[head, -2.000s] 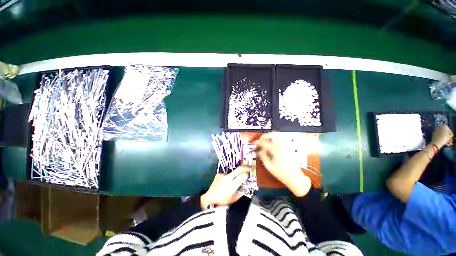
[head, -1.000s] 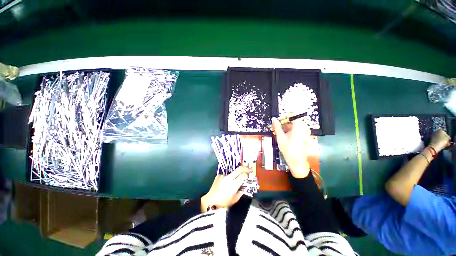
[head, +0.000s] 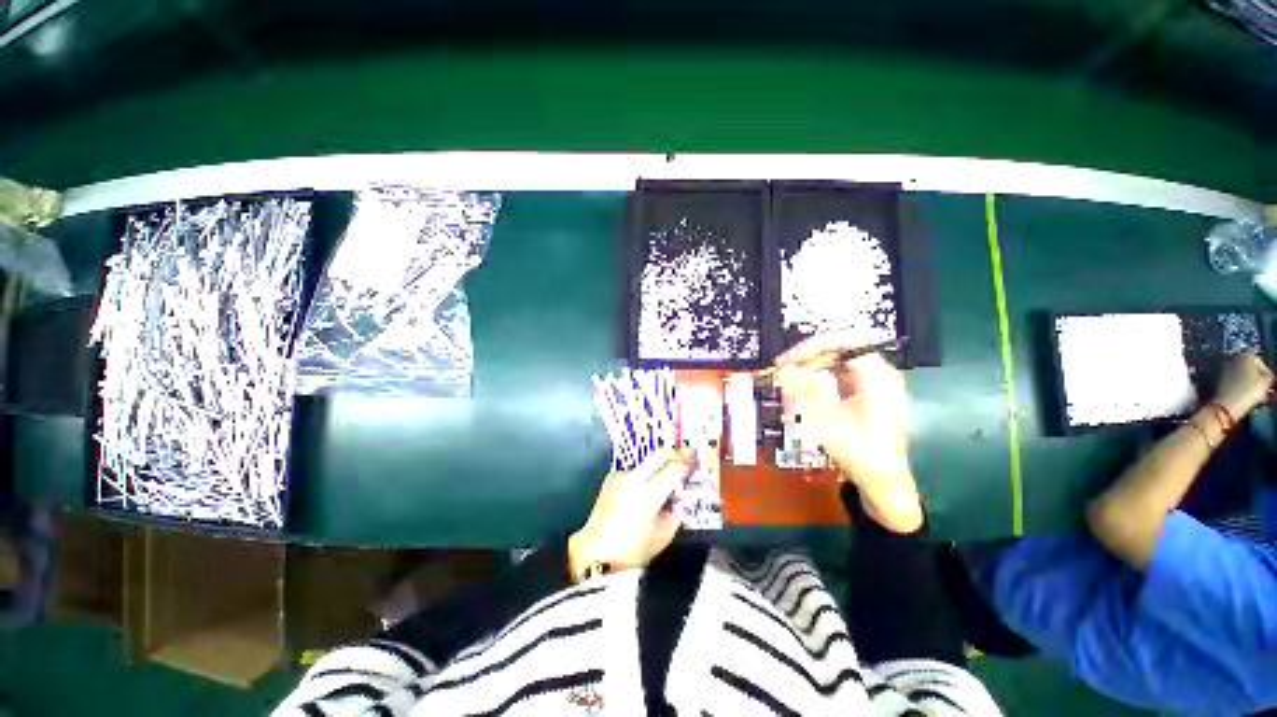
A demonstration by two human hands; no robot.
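My left hand (head: 633,513) is closed on a fan of thin white strips (head: 637,418) with violet streaks, at the left edge of the orange board (head: 784,502). Its fingertips are at a pale jig (head: 700,446). My right hand (head: 857,418) holds a thin pencil-like tool, perhaps tweezers (head: 829,359), lying nearly level over the board's upper edge, just below the trays. Whether its tip holds a part is too small to tell. White blocks with dark spots (head: 801,443) lie on the board, partly under my right hand.
Twin black trays stand above the board: tiny white specks in the left (head: 698,297), a white heap in the right (head: 838,287). At left are a bulk tray of strips (head: 199,362) and a clear bag (head: 395,301). At right, a neighbour's blue-sleeved arm (head: 1155,483) reaches a black tray (head: 1120,370).
My right hand went from the jig to the right tray's lower edge, and is now lower and farther right over the board, with the tool. My left hand has barely moved.
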